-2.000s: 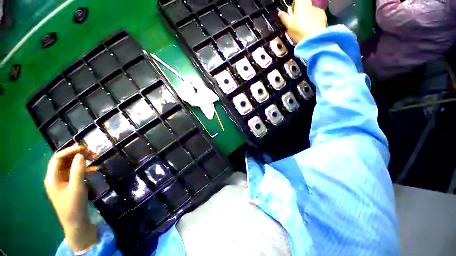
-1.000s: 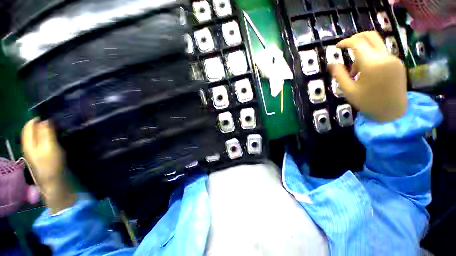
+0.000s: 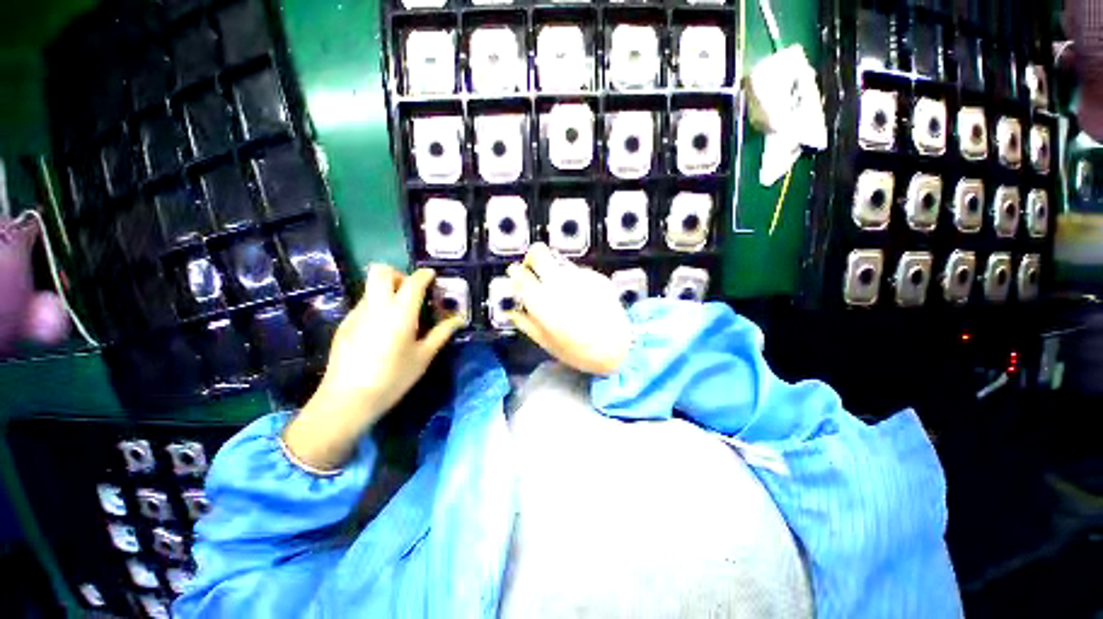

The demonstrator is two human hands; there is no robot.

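Silvery square metal parts with dark centre holes (image 3: pixel 569 226) sit in rows in the black tray (image 3: pixel 564 93) in front of me. My left hand (image 3: pixel 377 345) is at the tray's near left corner, thumb and a finger at the edges of the near-row metal part (image 3: pixel 452 299). My right hand (image 3: pixel 575 308) is just right of it, fingertips at the neighbouring metal part (image 3: pixel 501 301) and covering part of the near row. Both these parts are in their pockets; whether either hand grips one cannot be told.
A second tray (image 3: pixel 826 181) with part rows stands right. White crumpled cloth (image 3: pixel 789 106) and a thin yellowish stick (image 3: pixel 781 201) lie between. Empty-looking black trays (image 3: pixel 182 157) are left; another tray with parts (image 3: pixel 36 466) is lower left. Pink objects show at the left edge.
The view has turned left. The filled tray is now uncovered in front of me, the empty black trays at its left. My right hand has left the right tray; both hands are now close together.
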